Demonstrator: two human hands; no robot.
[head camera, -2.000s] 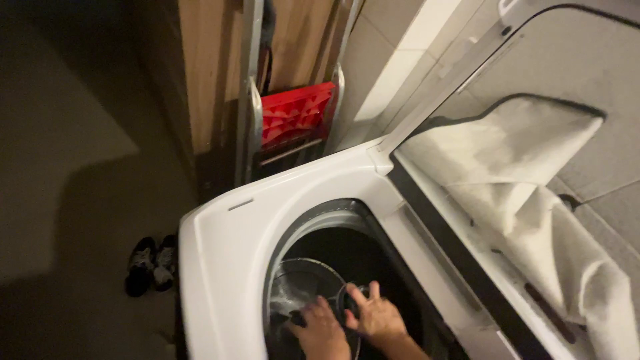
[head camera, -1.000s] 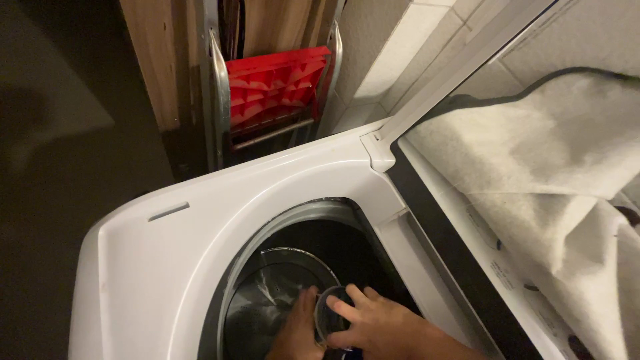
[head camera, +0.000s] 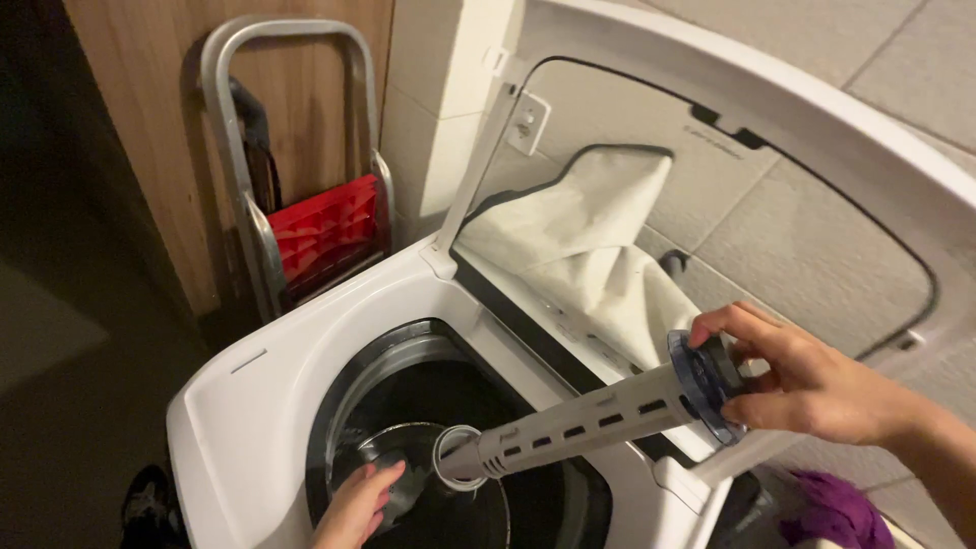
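My right hand (head camera: 808, 374) grips the dark, round cap end of a long grey slotted plastic tube (head camera: 602, 418), which slants down to the left over the open tub of a white top-loading washing machine (head camera: 252, 427). A clear bluish disc (head camera: 698, 389) sits around the tube just below my fingers. The tube's lower end flares into a round, hollow rim (head camera: 460, 457) above the dark tub (head camera: 427, 389). Over the tub's left part, my left hand (head camera: 358, 503) is apart from the tube, its fingers loosely extended. Whether it touches anything in the tub cannot be told.
Behind the machine, the raised lid (head camera: 762, 99) stands before a tiled wall, with white cloth (head camera: 579, 221) seen through its window. A folded metal ladder with a red step (head camera: 328, 229) leans at the wooden panel. Purple cloth (head camera: 839, 511) lies low right; a dark shoe (head camera: 146, 503) is on the floor.
Both hands were together down in the tub; my right hand has moved up and right with the slotted tube, now out in view. My left hand has separated from it. The view has tilted up.
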